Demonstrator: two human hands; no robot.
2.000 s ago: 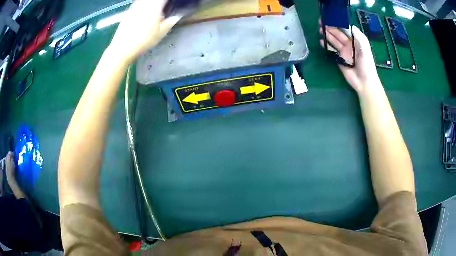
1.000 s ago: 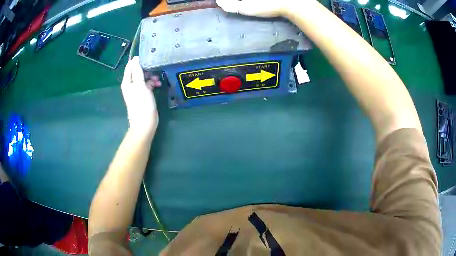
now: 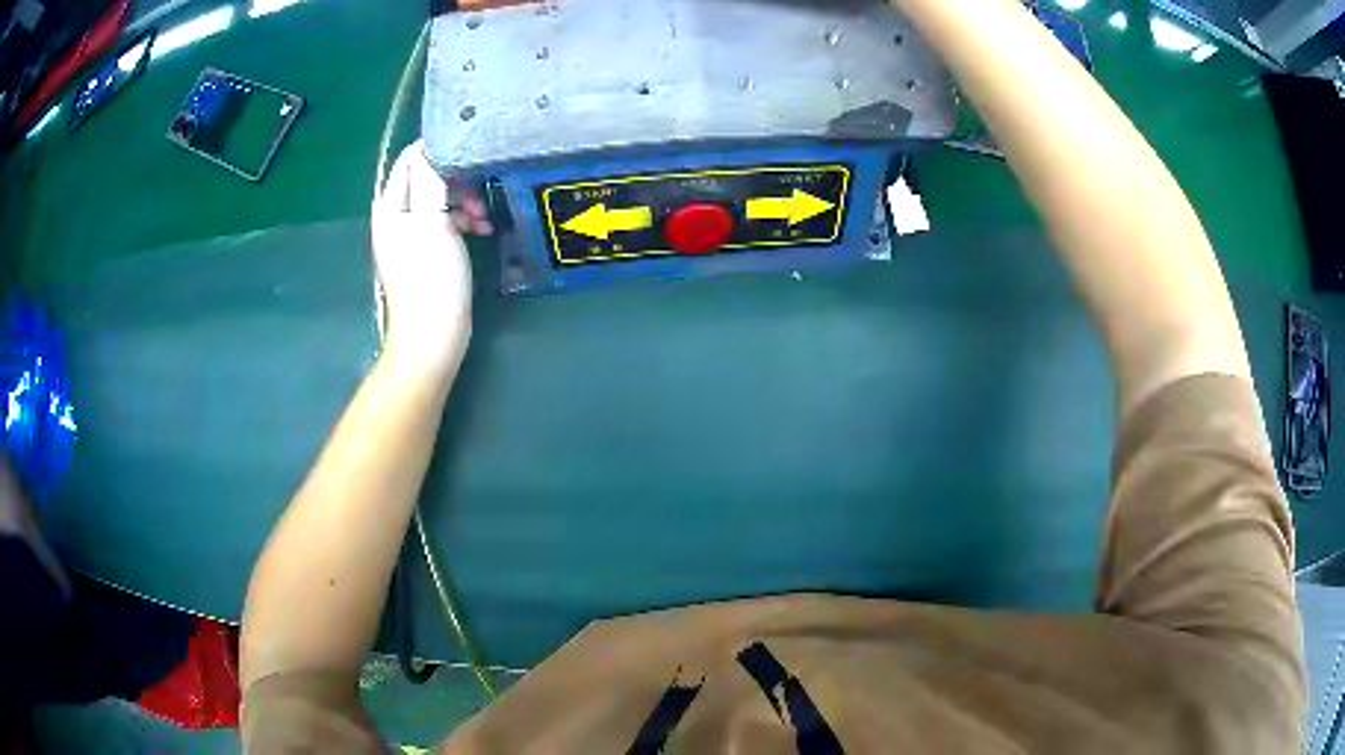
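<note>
The blue press base (image 3: 590,277) stands at the top centre, with yellow arrows and a round red stop button (image 3: 699,226) on its front panel. The grey press bed (image 3: 664,74) lies on top, dotted with screws. My left hand (image 3: 425,258) is at the left side of the base, its fingers curled in by the side under the bed; it holds no part that I can see. My right forearm reaches up past the bed's right side. My right hand is cut off by the top edge. The fixture is almost wholly out of the picture.
A phone frame (image 3: 236,124) lies on the green surface at the upper left, another (image 3: 114,77) beyond it. Stacked frames (image 3: 1305,398) lie at the far right. A shiny blue heap (image 3: 36,391) is at the far left. A yellowish air hose (image 3: 437,568) runs down left of the base.
Since two seconds ago, my left hand has come down to the base's left side. My right hand has left the held phone frame's earlier place and moved up out of view. The view has shifted.
</note>
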